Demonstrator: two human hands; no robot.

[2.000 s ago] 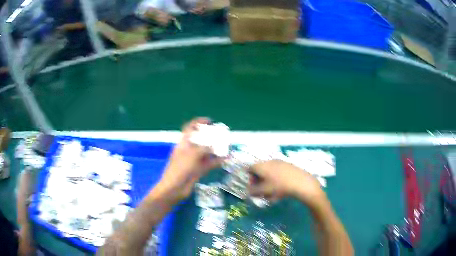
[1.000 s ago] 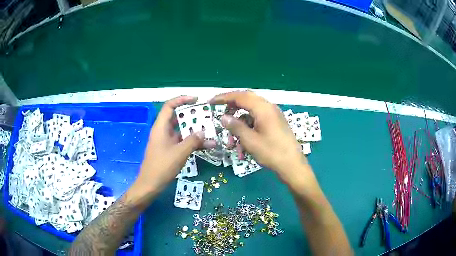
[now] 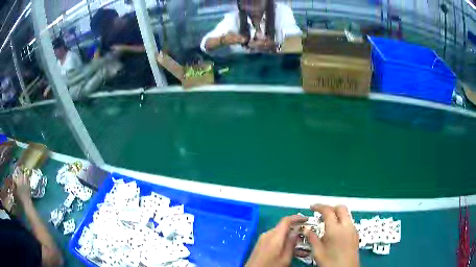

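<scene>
My left hand (image 3: 276, 244) and my right hand (image 3: 336, 237) are close together at the lower right, just in front of the white strip. Their fingers meet around white plates (image 3: 312, 224) with dark holes, partly hidden by the fingers. Which plate each hand grips is hard to tell. A flatter row of white plates (image 3: 380, 232) extends to the right of my right hand. The blue tray (image 3: 224, 221), heaped with white plates (image 3: 138, 229) on its left side, stands left of my hands.
Beyond the white strip (image 3: 250, 195) runs the wide green belt (image 3: 250, 141). Across it are a cardboard box (image 3: 335, 70), a blue crate (image 3: 412, 70) and a person in white (image 3: 284, 23). Another worker's arm (image 3: 36, 219) is at far left. Red strands (image 3: 464, 240) lie at far right.
The view has tilted up and turned left, so my hands and the tray appear lower and further right. The metal pieces and pliers are out of view. My hands are closer together.
</scene>
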